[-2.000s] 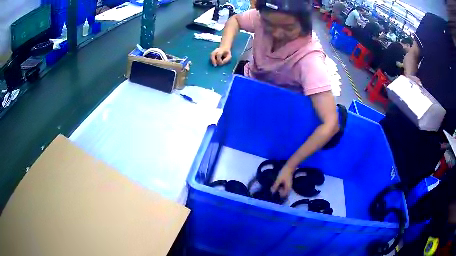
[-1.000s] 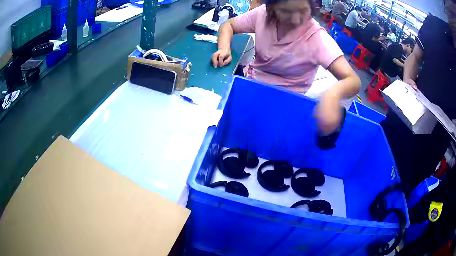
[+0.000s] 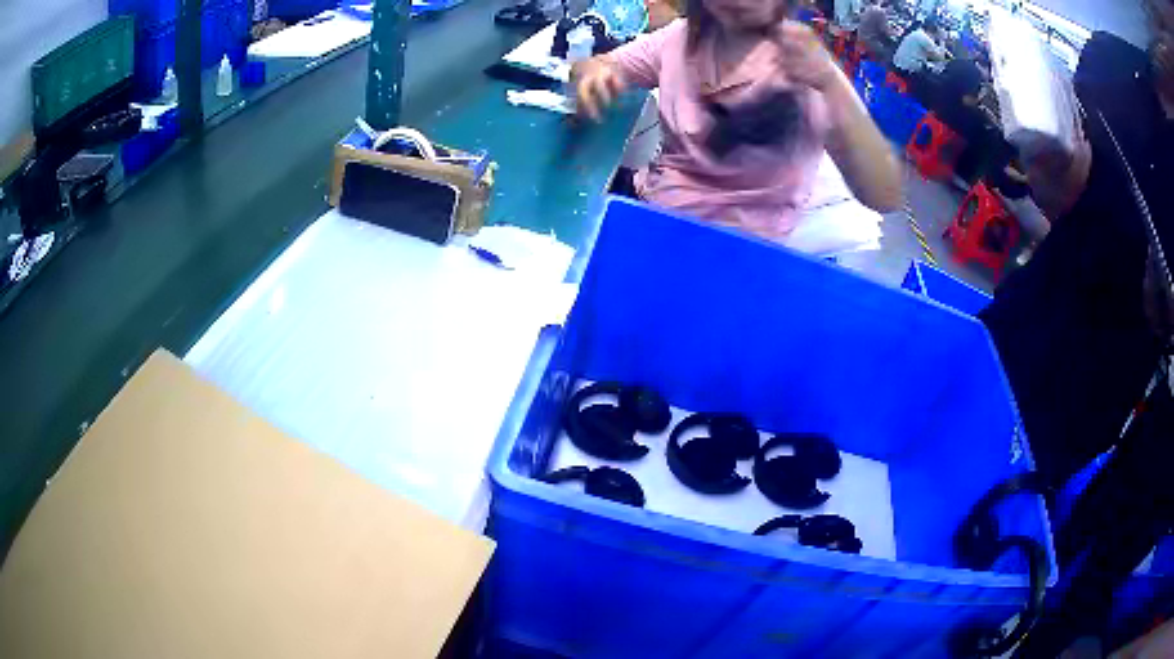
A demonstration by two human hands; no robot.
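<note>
No hand of mine can be made out. A large blue crate (image 3: pixel 773 290) stands in front of me. Several folded black headphones (image 3: pixel 711 451) lie on a white sheet (image 3: pixel 872 496) at its bottom. Another black headset (image 3: pixel 1008 554) hangs over the crate's right rim. A tan cardboard sheet (image 3: pixel 238 515) lies at the lower left. A dark smartphone (image 3: pixel 397 204) leans on a small open carton (image 3: pixel 471 193) that holds a white loop (image 3: pixel 404 140). A blue pen (image 3: pixel 489 256) lies beside them on white sheeting (image 3: pixel 373 341).
A person in pink (image 3: pixel 740 142) is behind the crate with a blurred black item at the chest. A person in dark clothes (image 3: pixel 1081 296) stands at the right with a pale box (image 3: pixel 1034 88). A green bench (image 3: pixel 277 193) runs along the left; red stools (image 3: pixel 982 225) stand behind.
The person in pink has drawn the arm out of the crate and raised both hands, with a dark item at the chest. The pale box at the right has moved up. The yellow item is no longer visible.
</note>
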